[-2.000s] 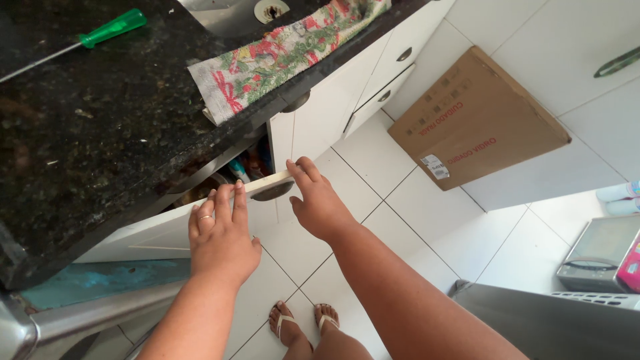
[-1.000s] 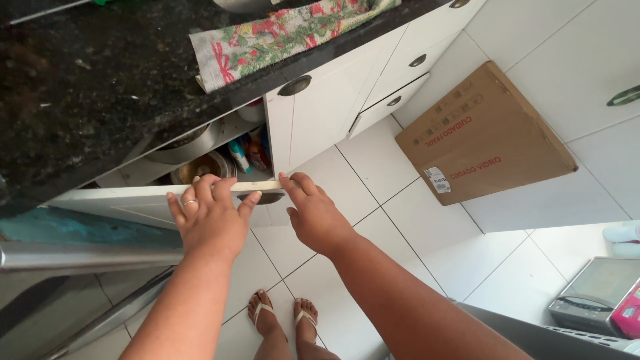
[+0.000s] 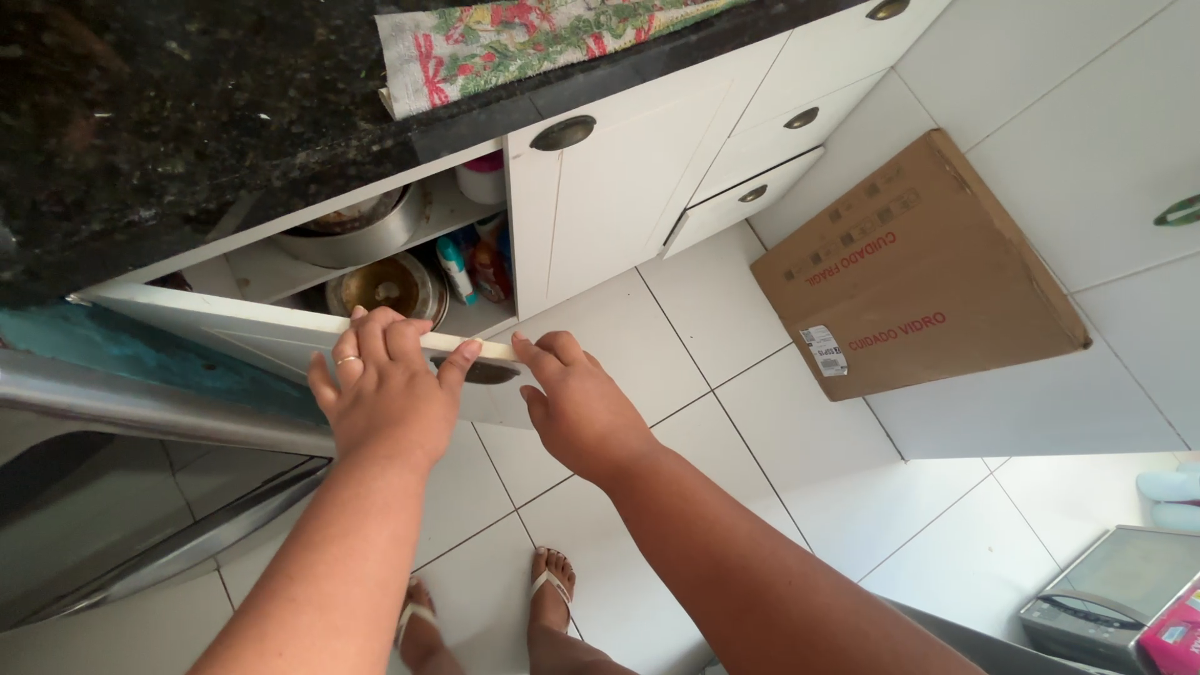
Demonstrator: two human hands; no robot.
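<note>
A white cabinet door (image 3: 272, 342) stands ajar below the dark granite counter. My left hand (image 3: 394, 389), with a ring on one finger, grips its top edge, left of the dark metal cup handle (image 3: 483, 370). At the door's corner, just right of the handle, my right hand (image 3: 577, 403) holds the edge between fingers and thumb. Behind the door, a metal pot (image 3: 361, 234) sits on the upper shelf beside a pink-lidded container (image 3: 482, 178). Lower down are a round metal pan (image 3: 389, 291) and several bottles, one of them teal and white (image 3: 457, 270).
A floral cloth (image 3: 534, 47) lies along the counter (image 3: 169, 122). At left is a stove's metal handle (image 3: 141, 398). A large cardboard box (image 3: 919, 272) leans at the tiled wall. A grey appliance (image 3: 1106, 581) stands lower right. My sandalled feet (image 3: 551, 591) are on the tiles.
The cabinet door has swung farther out with both hands on its edge, and more of the shelves and pots shows. The view has shifted; the green-handled screwdriver has left it.
</note>
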